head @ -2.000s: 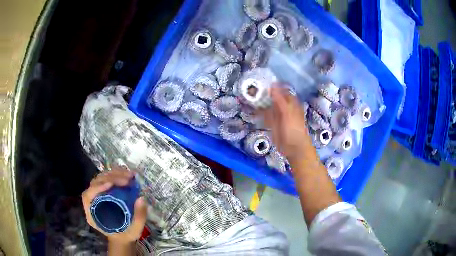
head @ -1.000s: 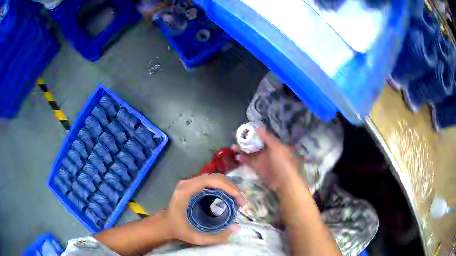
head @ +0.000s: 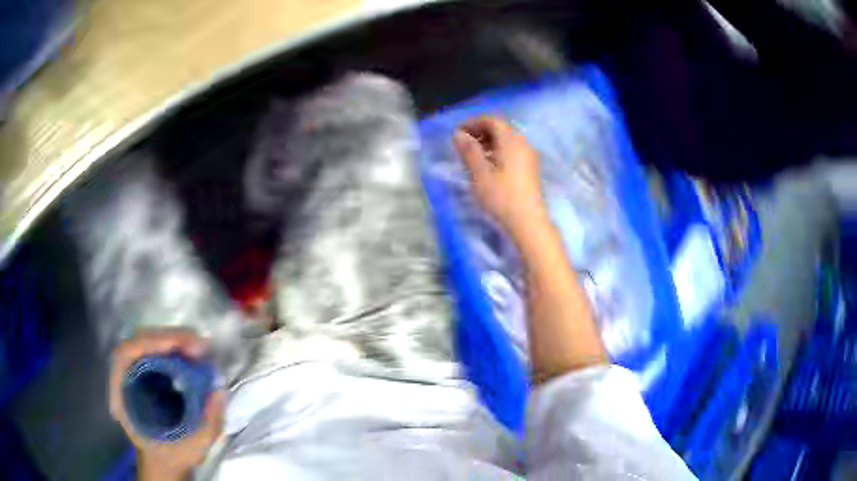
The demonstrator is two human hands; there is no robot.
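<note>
My left hand [head: 132, 413] is wrapped around a blue shell [head: 162, 398] at the lower left, its open end facing up. The inside of the shell is dark. My right hand [head: 493, 164] is over the blue plastic bin [head: 462, 272] on the right, its fingers curled. Whether it holds anything cannot be told. Blurred ruffled base rings [head: 503, 296] lie on the pale liner sheet in the bin.
The curved tan bench edge [head: 188, 80] crosses the upper left. A bit of the red stool [head: 249, 280] shows between my legs. More blue bins [head: 733, 376] stand at the right. A dark shape covers the upper right.
The view has swung back to the right-hand bin. My left hand still holds the blue shell, now farther left. My right hand has moved away from it over the bin, and its ruffled ring no longer shows.
</note>
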